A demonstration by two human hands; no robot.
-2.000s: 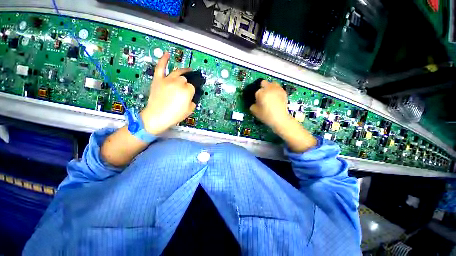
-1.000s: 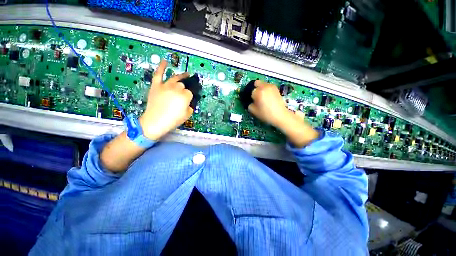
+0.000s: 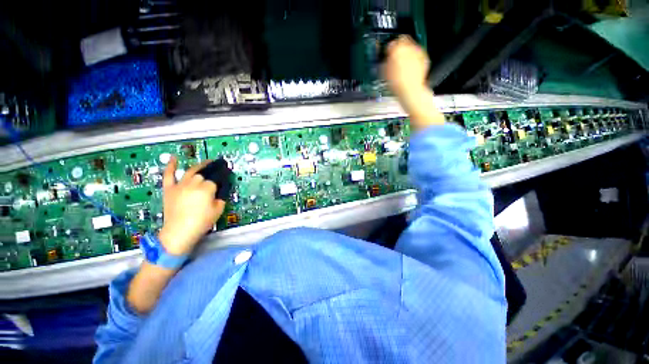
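Observation:
A long row of green circuit boards [image 3: 260, 186] with many small parts lies across the view. My left hand [image 3: 191, 202] is over the boards left of centre, index finger spread, black finger cots [image 3: 219, 176] on the other fingertips. Whether those fingertips hold a part cannot be told. A light blue wrist strap [image 3: 162, 252] is on my left wrist. My right hand [image 3: 407, 67] is beyond the far rail, over the dark area behind the boards. Its fingertips are dark and blurred, and whether they hold something is hidden.
Pale rails [image 3: 285, 114] run along both board edges. Behind stand a bin of blue parts [image 3: 117, 89], pale grey parts [image 3: 231, 89] and a row of shiny silver pins [image 3: 306, 88]. A clear plastic stack [image 3: 514, 77] lies at the back right. A thin blue cord crosses the left boards.
My right hand has moved off the boards, up and to the right, over the area behind the far rail. My left hand stays over the boards. The view has shifted and turned.

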